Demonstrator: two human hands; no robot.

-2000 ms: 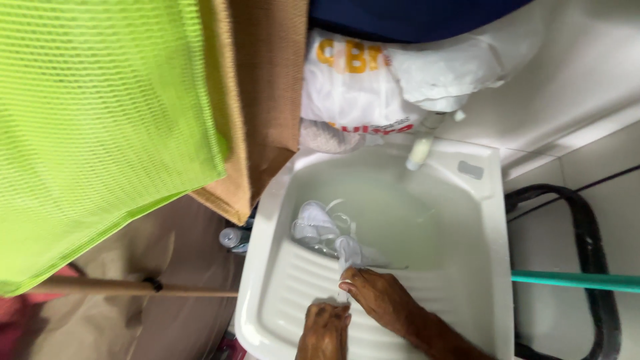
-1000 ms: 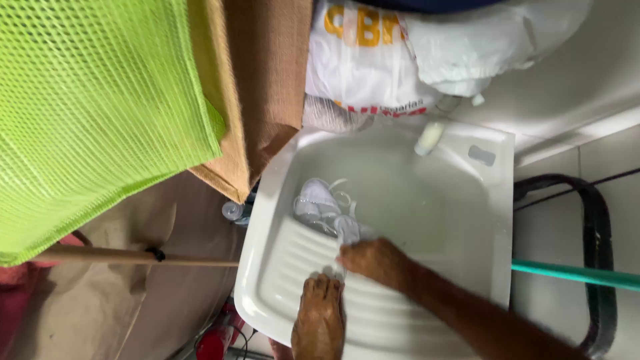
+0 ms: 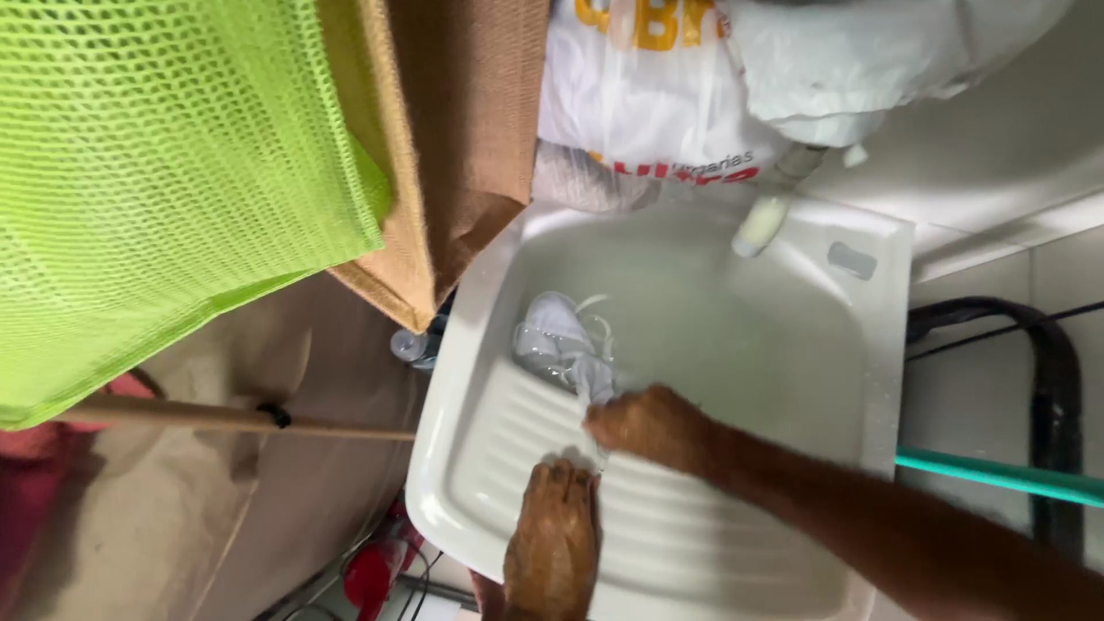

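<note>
A wet white garment with thin straps (image 3: pixel 552 332) lies partly in the cloudy water of a white laundry sink (image 3: pixel 444 371), at the upper end of its ribbed washboard (image 3: pixel 681 526). My right hand (image 3: pixel 651 427) is closed around a bunched end of the garment, above the ribs. Below it, my left hand (image 3: pixel 556 526) lies palm down on the washboard, fingers close together. Whether some of the fabric is under its palm or fingertips is hidden. The hands are a short distance apart.
A whitish tap spout (image 3: pixel 763 224) juts over the basin's far edge, below plastic bags (image 3: pixel 655 95). A green mesh bag (image 3: pixel 172 190) and brown fabric bag (image 3: pixel 466 129) hang at left. A wooden pole (image 3: pixel 345 427), teal pole (image 3: pixel 1000 474) and black tube (image 3: pixel 1056 414) flank the sink.
My left hand's fingers were more curled two seconds ago; now they lie straighter on the ribs. My right hand has stayed closed on the garment. The view has shifted slightly.
</note>
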